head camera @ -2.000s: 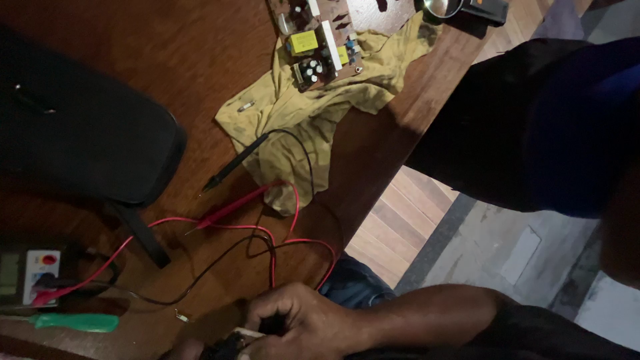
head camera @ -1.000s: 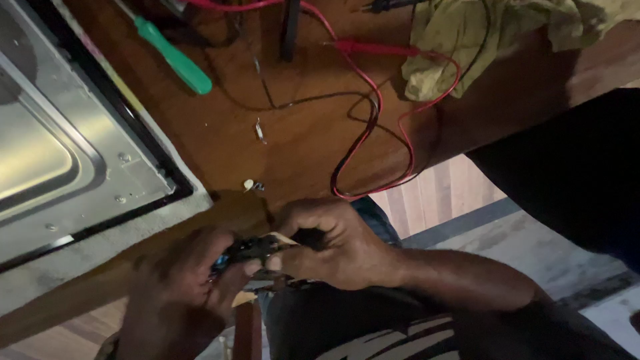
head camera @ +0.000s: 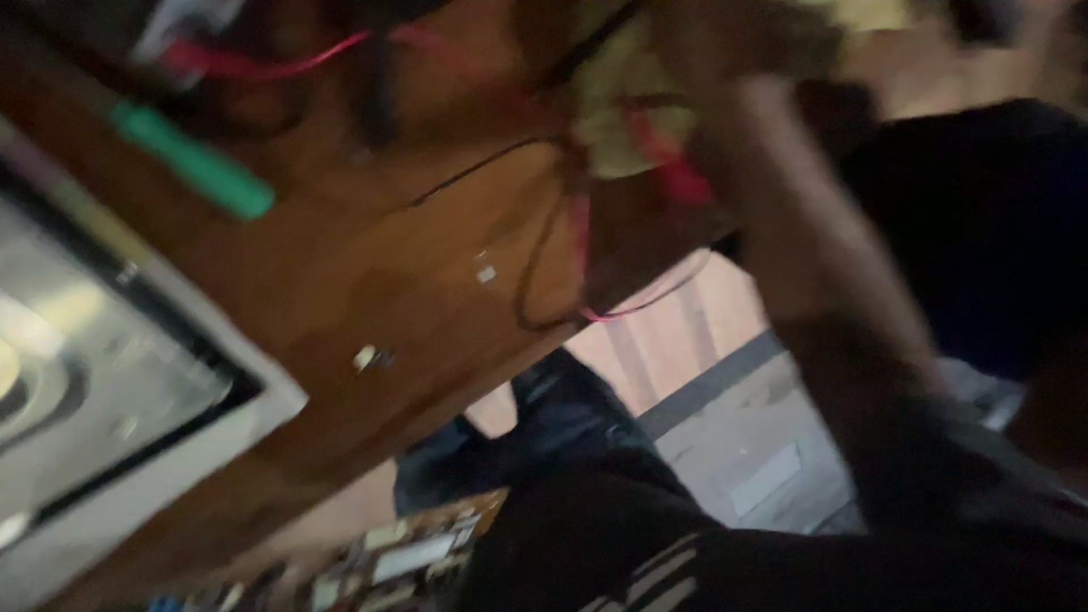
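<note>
My right forearm stretches up from the lower right, and my right hand (head camera: 710, 51) is a dark blur at the top, over the yellow cloth (head camera: 625, 127). Whether it holds anything cannot be told. Just below it lies the red test probe (head camera: 671, 166), its lead hanging over the table edge. At the bottom edge a populated circuit board (head camera: 416, 552) shows in part, against my dark shirt. My left hand cannot be made out; whatever supports the board is hidden. A small pale component (head camera: 365, 357) and another small white piece (head camera: 485, 274) lie on the wooden table.
A green-handled tool (head camera: 195, 161) lies at the upper left. A metal panel with a black frame (head camera: 153, 459) rests on white padding at the left. A black lead (head camera: 484, 170) curls across the table (head camera: 340, 280). Beside my arm at the right is a dark-clothed person (head camera: 960, 255).
My right hand has left the small parts it was handling with my left hand and moved up toward the cloth. My left hand has dropped from sight. A circuit board now shows at the bottom.
</note>
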